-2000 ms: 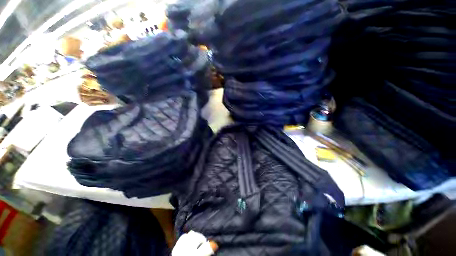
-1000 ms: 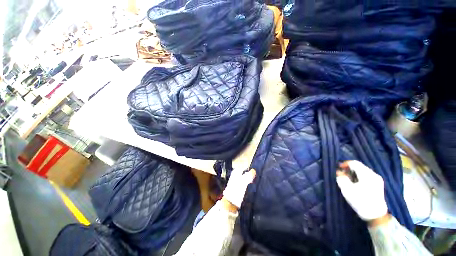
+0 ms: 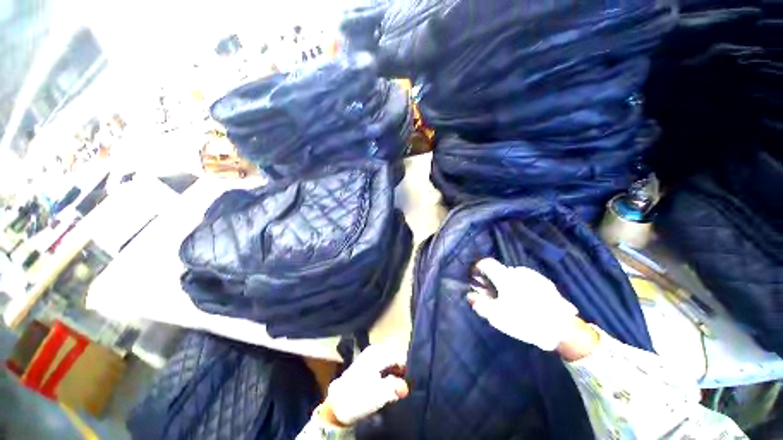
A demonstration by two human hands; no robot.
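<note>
A dark navy quilted backpack (image 3: 464, 344) lies in front of me with its strap side up. Dark shoulder straps run down its right half. My right hand (image 3: 519, 301), in a white glove, is over the upper middle of the quilted panel beside the straps. Its fingers are bent together with something dark at the fingertips, too blurred to name. My left hand (image 3: 367, 387), also gloved, is at the bag's lower left edge with curled fingers. Whether it grips the edge cannot be told. The bag's lower end is cut off by the frame.
Another quilted backpack (image 3: 292, 249) lies on the white table (image 3: 129, 296) at left, with more stacked behind (image 3: 532, 94) and at right. A tan cylinder (image 3: 627, 225), thin tools (image 3: 665, 279) and a yellowish block are at right. Quilted bags (image 3: 215, 387) and a red-and-brown box (image 3: 73, 365) are below left.
My right hand has moved up and left from the straps onto the quilted panel. My left hand is lower along the bag's edge. The camera view has also shifted.
</note>
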